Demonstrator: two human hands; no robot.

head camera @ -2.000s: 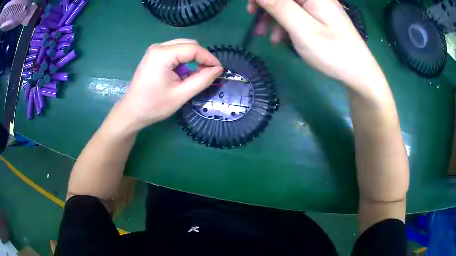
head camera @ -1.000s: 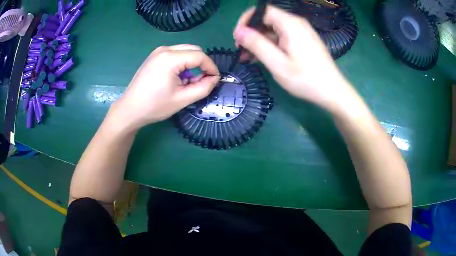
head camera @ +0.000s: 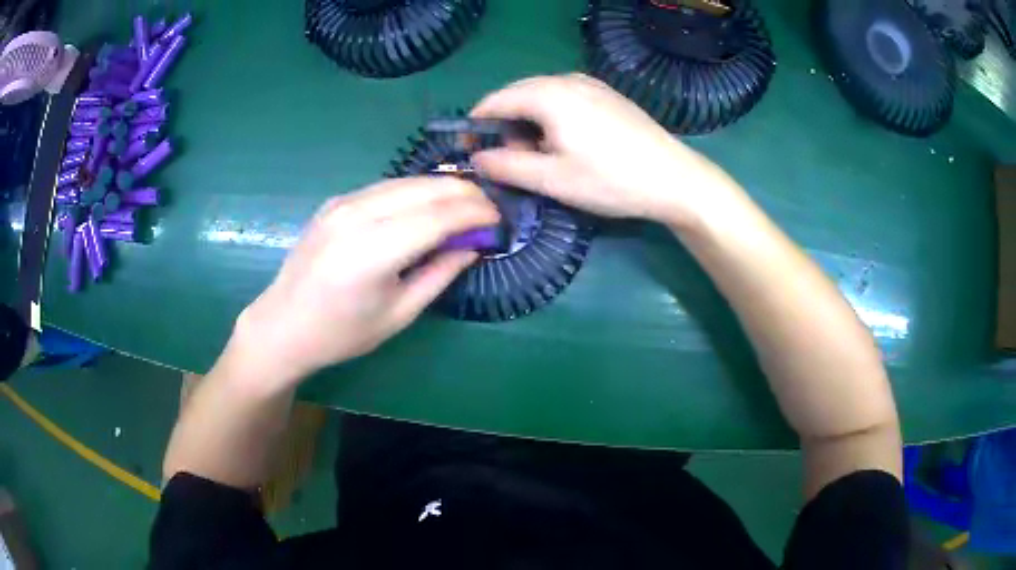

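A black ribbed fan housing (head camera: 518,284) lies on the green bench in front of me, its shiny hub partly covered by my hands. My left hand (head camera: 373,262) holds a purple battery cell (head camera: 474,238) between thumb and fingers over the hub's lower left part. My right hand (head camera: 563,145) is above the housing's upper part, closed on a dark slim tool (head camera: 462,127) that points left. The tool's tip is blurred. Small reddish and pale bits show at the hub's upper edge. Any leads between cell and hub are hidden by my fingers.
Purple cells (head camera: 117,145) lie heaped at left beside a dark edging strip (head camera: 42,212). Black housings stand at the far side (head camera: 396,33) and beyond my right hand (head camera: 680,72). A grey-centred housing (head camera: 888,56) is far right. A pink ribbed piece (head camera: 28,61) is far left.
My right hand has come down and left with the tool, over the hub. My left hand has turned and lowered, bringing the cell onto the hub area. The surrounding housings have shifted left in view.
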